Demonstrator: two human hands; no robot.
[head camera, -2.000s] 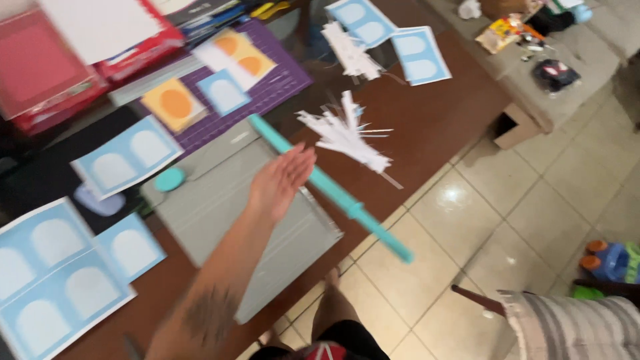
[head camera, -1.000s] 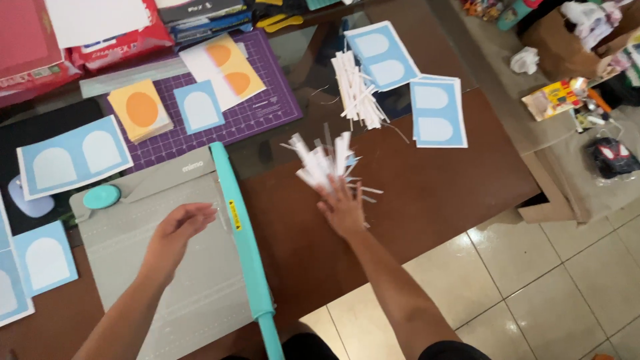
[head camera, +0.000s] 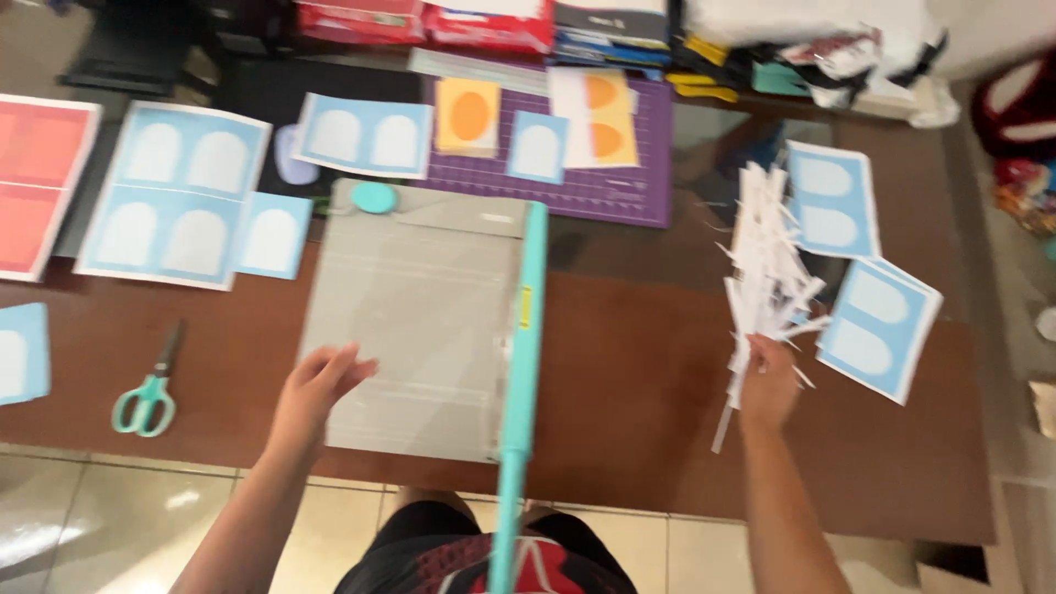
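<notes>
A grey paper trimmer (head camera: 412, 330) lies on the brown table, its teal cutting arm (head camera: 520, 346) down along the right edge. Over the trimmer's lower left part is my left hand (head camera: 318, 396), fingers slightly bent, holding nothing. My right hand (head camera: 769, 384) touches the lower end of a heap of white paper strips (head camera: 763, 239); whether its fingers grip any is unclear. Blue printed sheets with white arches lie beside the heap, one above (head camera: 833, 198) and others below (head camera: 881, 330). More blue sheets (head camera: 173, 194) lie left of the trimmer.
Teal-handled scissors (head camera: 148, 400) lie at the left. Behind the trimmer are a purple cutting mat (head camera: 610, 194), orange printed cards (head camera: 468, 120) and a blue card (head camera: 537, 148). Red paper packs (head camera: 491, 25) line the back. A red sheet (head camera: 37, 181) is at far left.
The strips that lay in a separate front pile are now together with the back heap, my right hand at them. Since the oldest frame, the teal arm has come down onto the trimmer. The view has swung left.
</notes>
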